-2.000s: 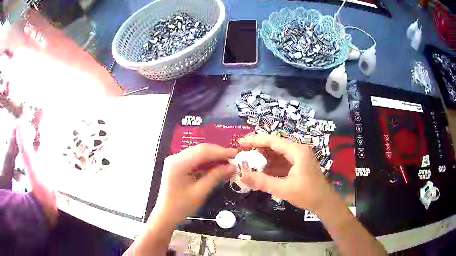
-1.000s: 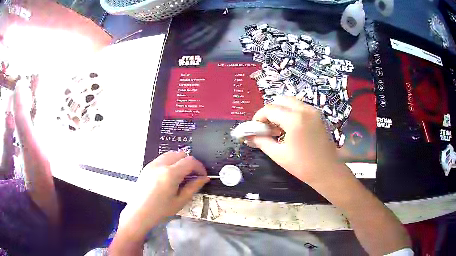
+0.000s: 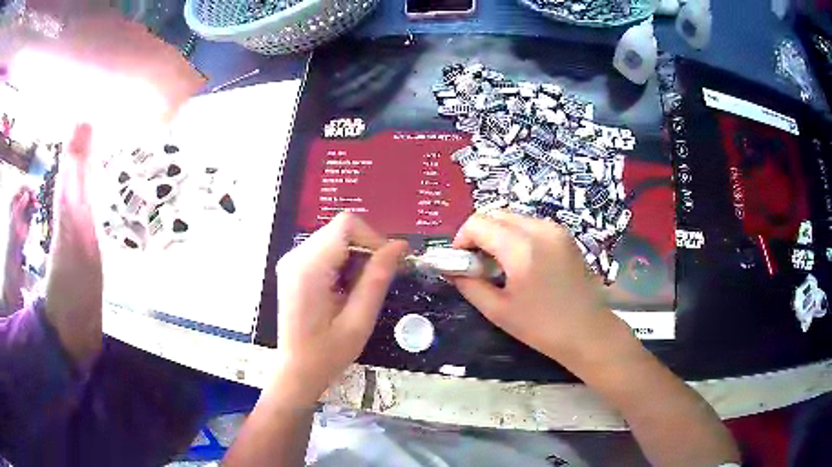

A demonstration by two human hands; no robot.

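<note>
My right hand (image 3: 534, 274) holds a white shell (image 3: 459, 264) over the black-and-red sheet, its fingers curled around the shell's right end. My left hand (image 3: 338, 296) pinches a thin pale applicator stick (image 3: 363, 249), whose tip end is at the left end of the shell. Whether the tip touches the shell is too small to tell. The round white glue cap (image 3: 414, 333) lies below both hands near the table edge. A large pile of black-and-white striped inserts (image 3: 538, 150) lies behind my right hand.
White shells with black patches (image 3: 164, 191) lie on the white sheet at left, beside another person's arm (image 3: 78, 246). A perforated basket (image 3: 274, 25), a smartphone (image 3: 440, 7) and a blue bowl (image 3: 593, 11) are at the back. A glue bottle (image 3: 636, 53) stands back right; waiting shells (image 3: 808, 301) lie far right.
My left hand has picked up the stick from beside the cap and brought it up to the shell. The other person's hand now reaches over the white sheet, where more patched shells show.
</note>
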